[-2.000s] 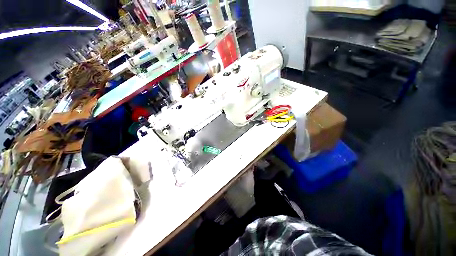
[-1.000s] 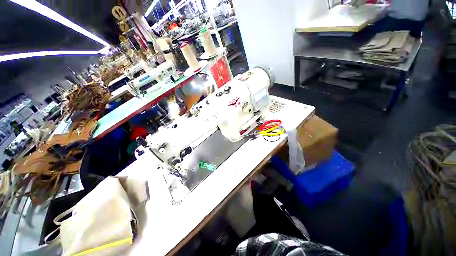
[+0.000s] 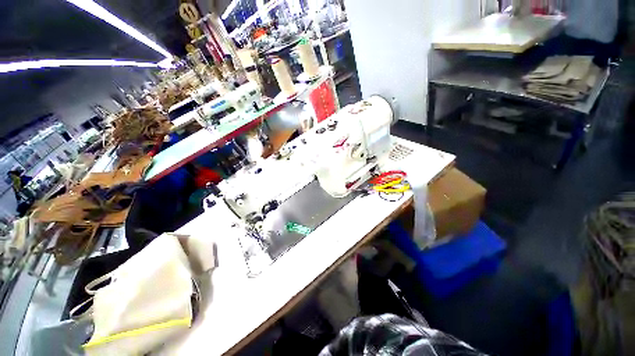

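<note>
No hand shows; only a black-and-white plaid sleeve [image 3: 390,337] is at the bottom edge. A white industrial sewing machine [image 3: 313,156] stands on the white table [image 3: 306,268]. Small bright green snips [image 3: 299,228] lie on its grey metal bed plate [image 3: 310,208]. Scissors with red and yellow looped handles [image 3: 390,183] lie by the machine's pillar end. Beige bag panels with a yellow edge strip and thin handles [image 3: 143,288] lie at the table's near left end.
A clear plastic bag [image 3: 422,217] hangs off the table edge beside a cardboard box [image 3: 456,201] and a blue crate [image 3: 459,257]. Brown bags [image 3: 90,198] are piled at left. A corded bag heap [image 3: 614,243] is at right. Folded beige pieces [image 3: 562,78] lie on a rear shelf.
The view has shifted slightly, so the table and machine sit a little further right than a second ago. The things on the table have not moved.
</note>
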